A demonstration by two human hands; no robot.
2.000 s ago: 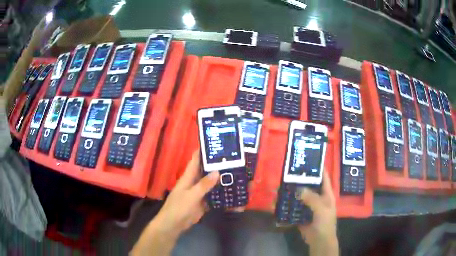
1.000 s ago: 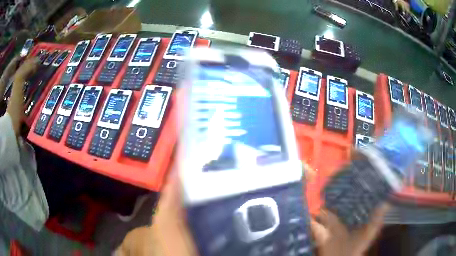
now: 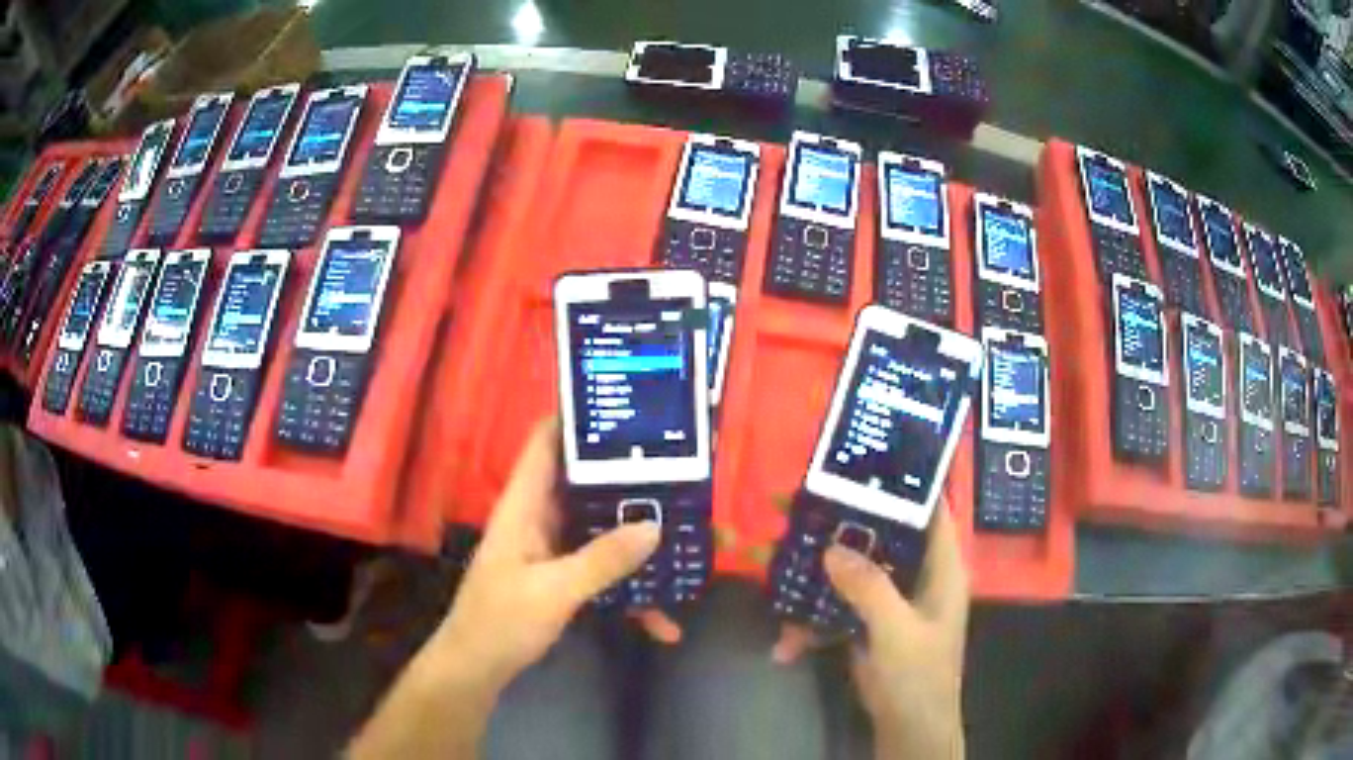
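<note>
My left hand [image 3: 542, 572] holds a keypad phone [image 3: 635, 394] upright, its thumb on the navigation key. My right hand [image 3: 898, 601] holds a second phone [image 3: 895, 408], tilted a little to the right, its thumb at the navigation key. Both screens are lit dark with white text lists and a highlighted line. Both phones are over the front of the middle red tray [image 3: 594, 193]. That tray holds several lit phones in its back row and one at front right [image 3: 1014, 423]. Another phone there is mostly hidden behind the left-hand phone.
A red tray of lit phones [image 3: 379, 483] lies at left, another [image 3: 1187, 512] at right. Two unlit phones [image 3: 675, 67] [image 3: 883, 64] lie sideways beyond the middle tray on the green bench [image 3: 594, 23]. A cardboard box [image 3: 245, 60] is at the far left.
Both phones have come down and away from the camera, from a close, blurred view, to above the tray front. The thumbs now rest on the keys. The person's arm at far left is gone.
</note>
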